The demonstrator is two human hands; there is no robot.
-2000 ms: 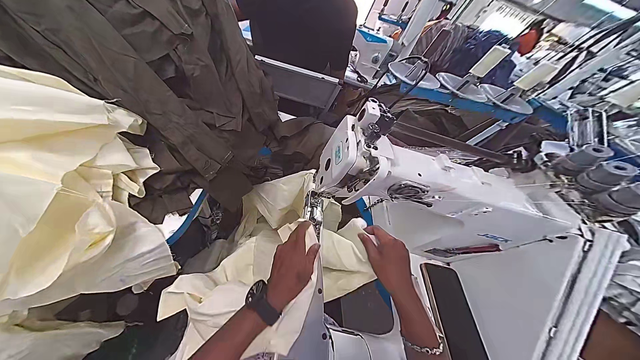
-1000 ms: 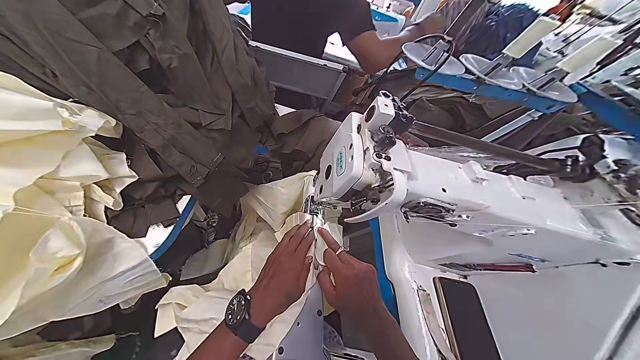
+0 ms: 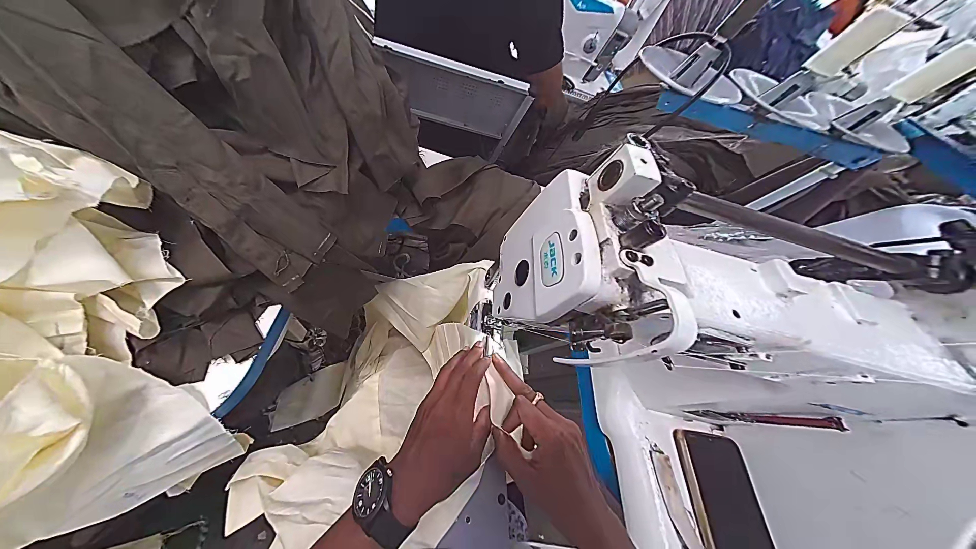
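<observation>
A cream fabric piece runs under the needle area of a white Jack industrial sewing machine. My left hand, with a black wristwatch on its wrist, lies on the cloth, its fingertips just below the presser foot. Beside it my right hand, wearing a ring, pinches the fabric edge between thumb and fingers, its index finger reaching toward the foot. The stitch point itself is partly hidden by the machine head and fingers.
More cream fabric hangs at left, with dark olive fabric behind it. A phone lies at right on the machine. Thread stands are at upper right. Another person in dark clothing is beyond a grey metal box.
Since two seconds ago, my right hand has moved left, close beside my left hand at the presser foot. The other person's arm, stretched out to the right one second ago, is now lowered.
</observation>
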